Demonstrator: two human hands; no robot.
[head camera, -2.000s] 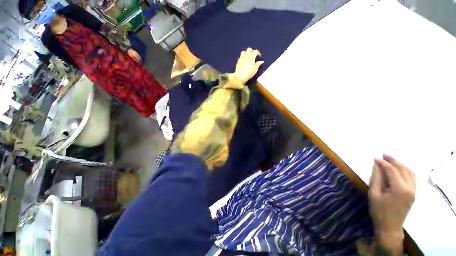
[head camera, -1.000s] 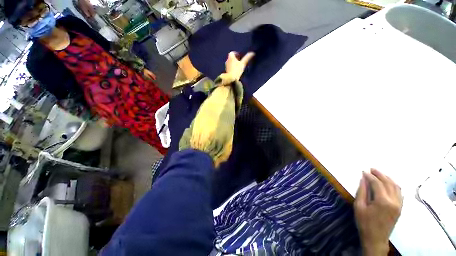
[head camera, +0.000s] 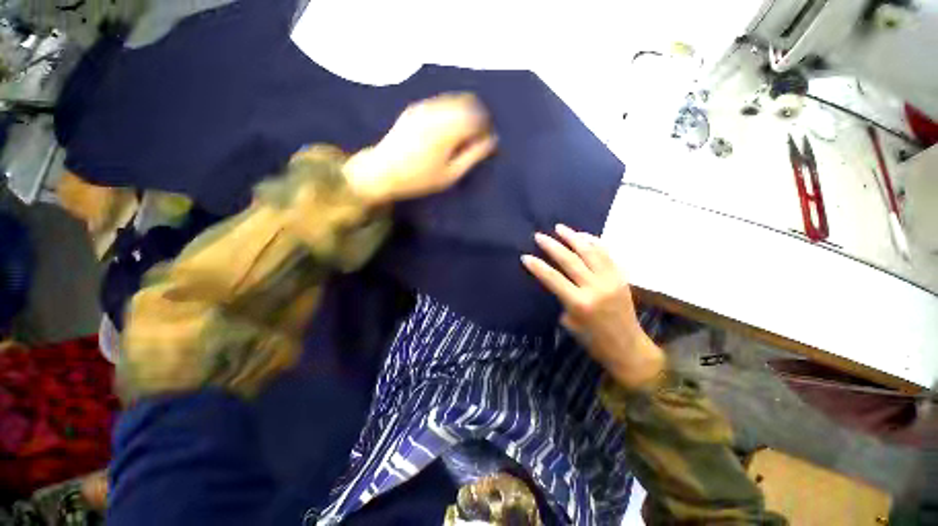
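A dark navy fabric panel (head camera: 514, 195) with a straight edge and curved cut-out lies across the white table (head camera: 761, 255) and hangs over its front edge. My left hand (head camera: 427, 149) is blurred over the panel's middle, fingers partly curled; whether it grips cloth is unclear. My right hand (head camera: 586, 288) rests on the panel's lower right part, fingers apart, pressing flat. More navy cloth (head camera: 329, 360) hangs beside my lap under my left arm.
Red-handled snips (head camera: 809, 195), a red and white stick (head camera: 889, 195) and a small round disc (head camera: 721, 147) lie on the right of the table. Part of a machine head (head camera: 885, 62) is at the upper right. A person's red patterned garment (head camera: 57, 396) shows at lower left.
The view has swung right to the machine side. The navy panel has come from beyond the table's left end onto the table. My right hand has moved from bare table onto the panel.
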